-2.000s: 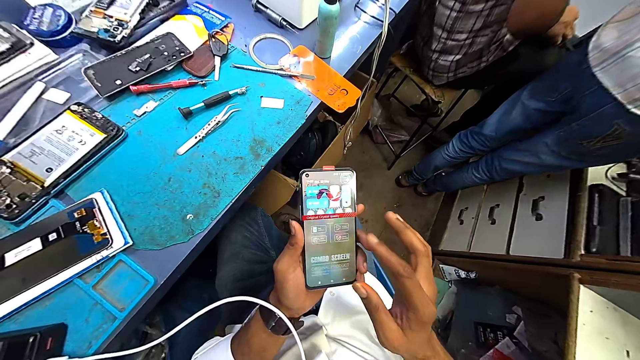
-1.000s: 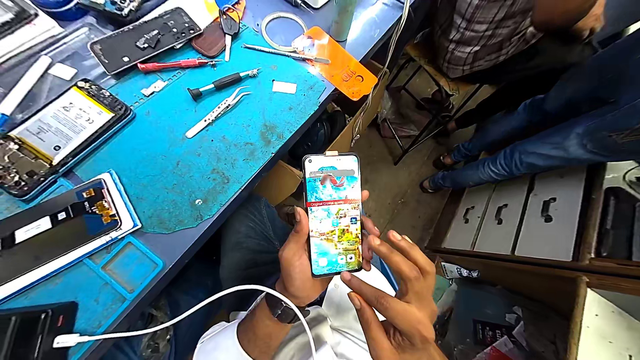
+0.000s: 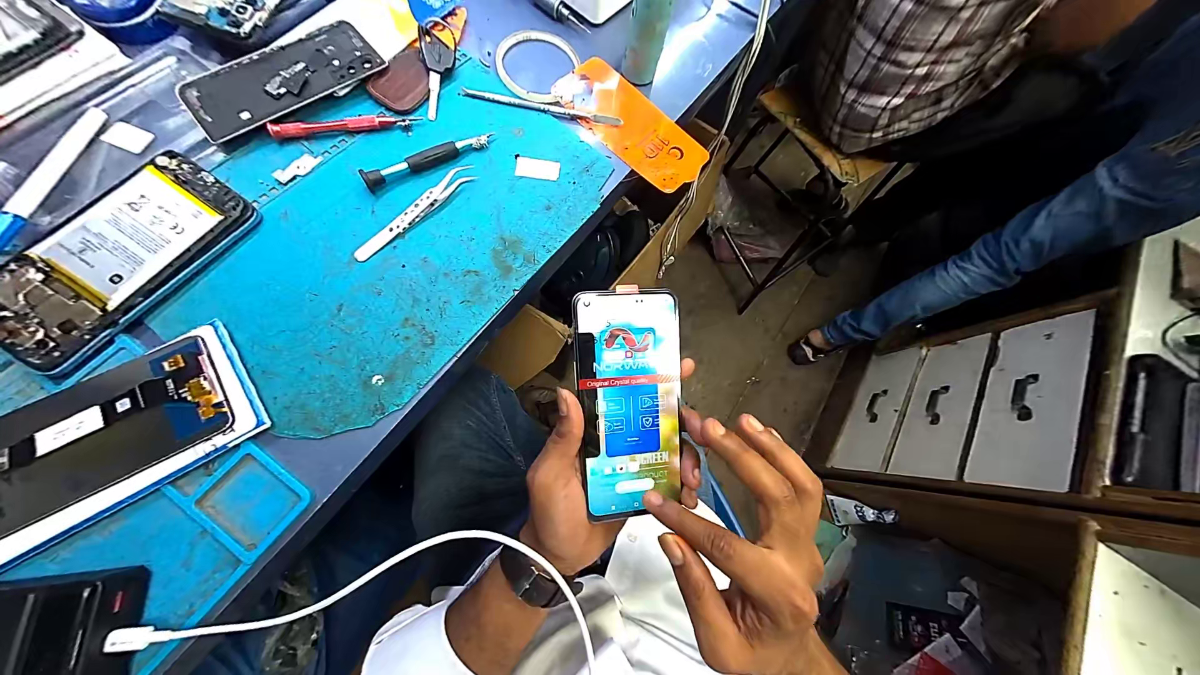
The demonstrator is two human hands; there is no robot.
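A smartphone [image 3: 628, 403] with a lit screen and a film bearing print stands upright in my left hand [image 3: 567, 478], thumb along its left edge, fingertips around its right edge. The index fingertip of my right hand [image 3: 750, 553] is at the screen's lower right; its fingers are apart and hold nothing. On the blue work mat [image 3: 309, 328] lie curved tweezers [image 3: 412, 214], a black-handled screwdriver [image 3: 422, 161], a red screwdriver [image 3: 337, 126] and a metal pry tool [image 3: 539, 106]. An opened phone with its battery [image 3: 131, 234] and a display assembly [image 3: 112, 422] lie at the left.
A white cable [image 3: 422, 542] runs from a black device [image 3: 70, 609] past my left wrist. An orange card [image 3: 647, 131] and a tape roll [image 3: 537, 66] lie at the bench's far edge. Two people are beyond, near a stool [image 3: 825, 141]. Drawers [image 3: 1031, 403] stand at the right.
The phone's screen has gone from dim, through a screen with icons, to a brighter picture. My right index finger has moved to the screen's lower edge. My left hand still holds the phone.
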